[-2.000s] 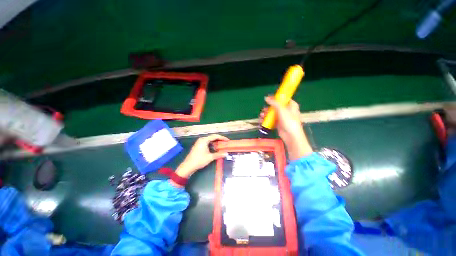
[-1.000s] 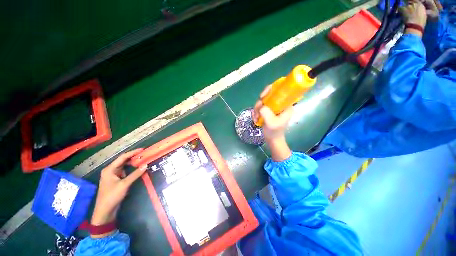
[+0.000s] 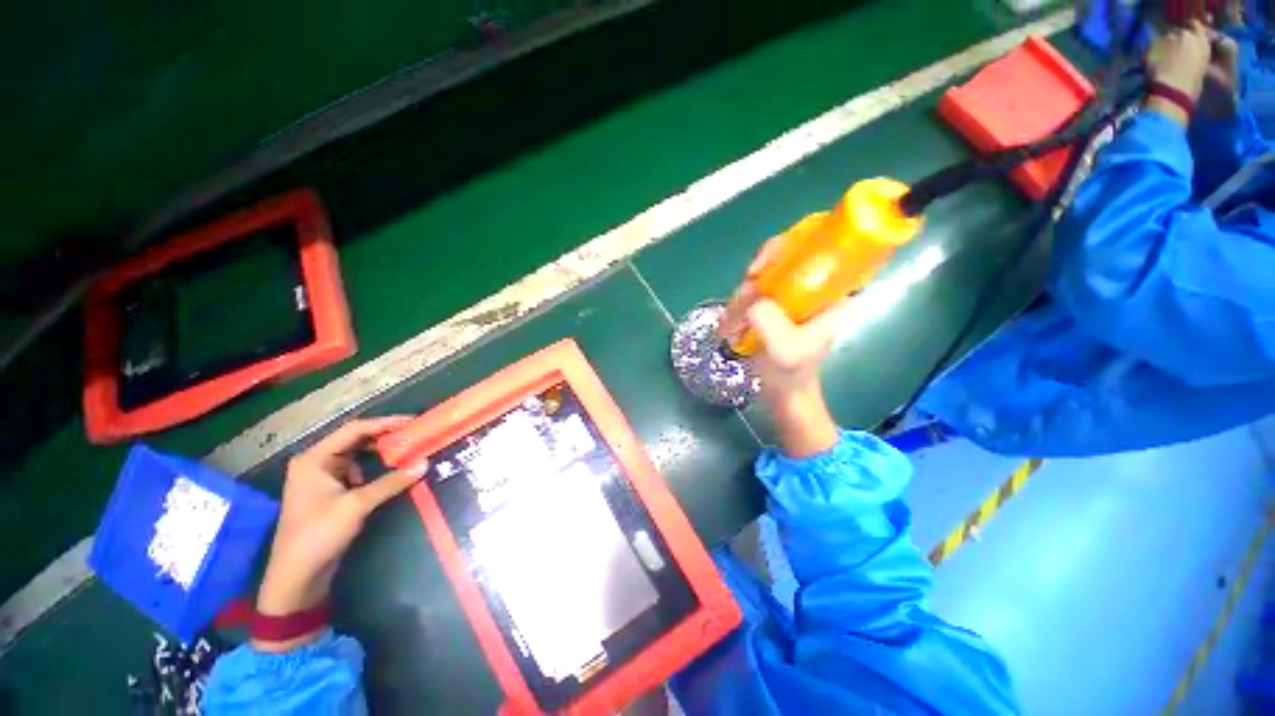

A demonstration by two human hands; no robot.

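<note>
An opened tablet [image 3: 566, 560] with a large silver-white rectangle lies in a red-orange frame [image 3: 650, 483] on the bench. My left hand [image 3: 325, 511], with a dark red wrist band, grips the frame's upper left corner between thumb and fingers. My right hand [image 3: 786, 350] holds the yellow-orange electric screwdriver [image 3: 835, 259], its tip end down at the round dish of screws [image 3: 709, 357]. The tip itself is hidden by my hand and the handle.
A blue bin [image 3: 140, 525] of small white parts stands left of my left hand, with a loose heap of small parts [image 3: 175, 674] below it. Another framed tablet [image 3: 224, 325] lies on the green belt. A coworker's blue sleeve [image 3: 1161, 266] and a red-orange frame [image 3: 1021, 105] are at upper right.
Over two seconds the view has turned right, and the screwdriver has gone from above the tablet's top end to the screw dish. My left hand has stayed on the frame's corner.
</note>
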